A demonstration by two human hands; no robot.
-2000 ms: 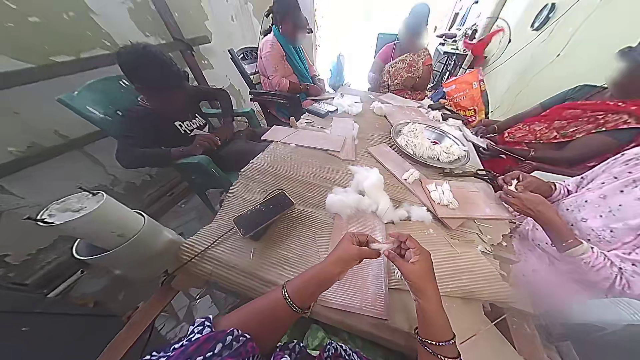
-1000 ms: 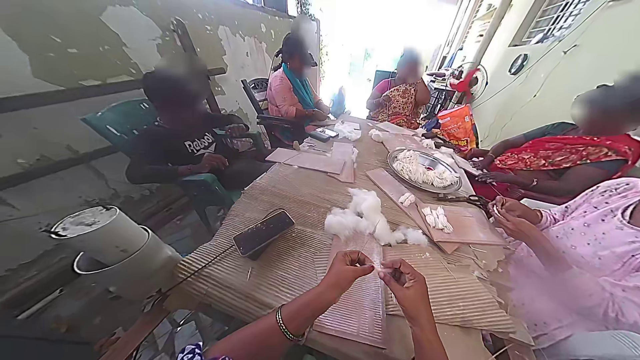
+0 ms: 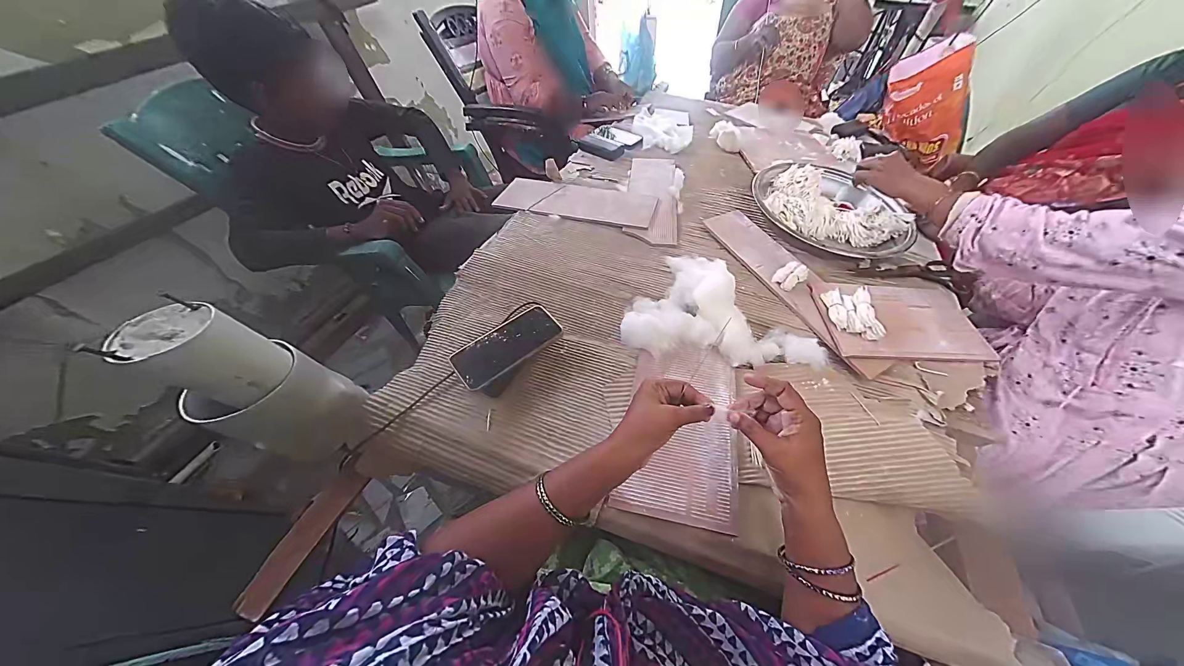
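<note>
My left hand and my right hand are close together above a ridged board near the table's front edge. Between their fingertips is a small wisp of white cotton, pinched from both sides. A thin stick or wire seems to rise beside the left fingers. White strands hang below the right palm. Just beyond the hands, a fluffy heap of cotton wool lies across the board's far end.
A black phone lies left on the corrugated cardboard. To the right, bundled white wicks rest on a board, and a steel plate holds many more. Several people sit around the table; one person's pink sleeve reaches over the plate's edge.
The person on the right has moved a hand from beside the table to the steel plate. My hands stay close together over the board, with the right fingers now more spread.
</note>
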